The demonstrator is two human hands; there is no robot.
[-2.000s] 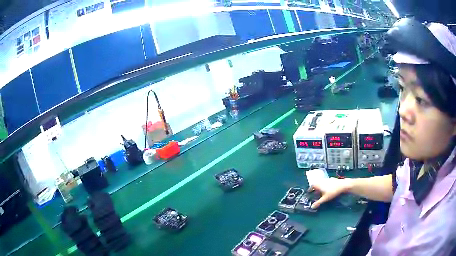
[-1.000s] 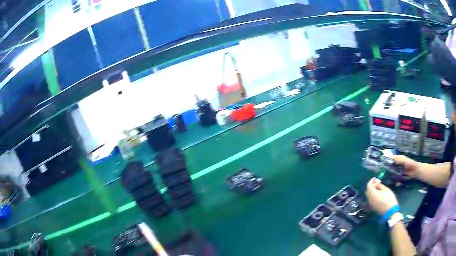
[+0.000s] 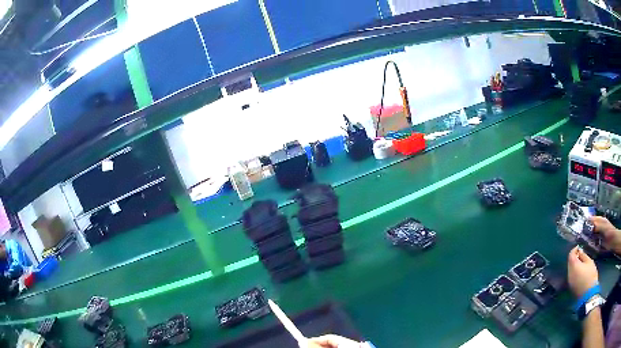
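My right hand [image 3: 333, 341] shows only in part at the bottom edge, closed on a pale pen-like stick [image 3: 286, 321] that points up and left. The stick's tip is beside a dark, speckled circuit-board assembly [image 3: 243, 306]; I cannot tell if they touch. A black tray [image 3: 299, 332] lies flat behind the stick. My left hand is not in view. A white paper [image 3: 482, 340] is cut off by the bottom edge to the right.
Two dark stacks [image 3: 320, 224] stand on the green bench mat. More board assemblies [image 3: 411, 234] lie spaced along it. Open device housings [image 3: 504, 297] lie at right. A neighbour's hands [image 3: 583, 272] hold a device by the power supplies [image 3: 599, 173]. A rail crosses above.
The view has swung left, so the bench things shift right in the picture. My right hand has come into view on the stick. The neighbour has lifted a device from the mat.
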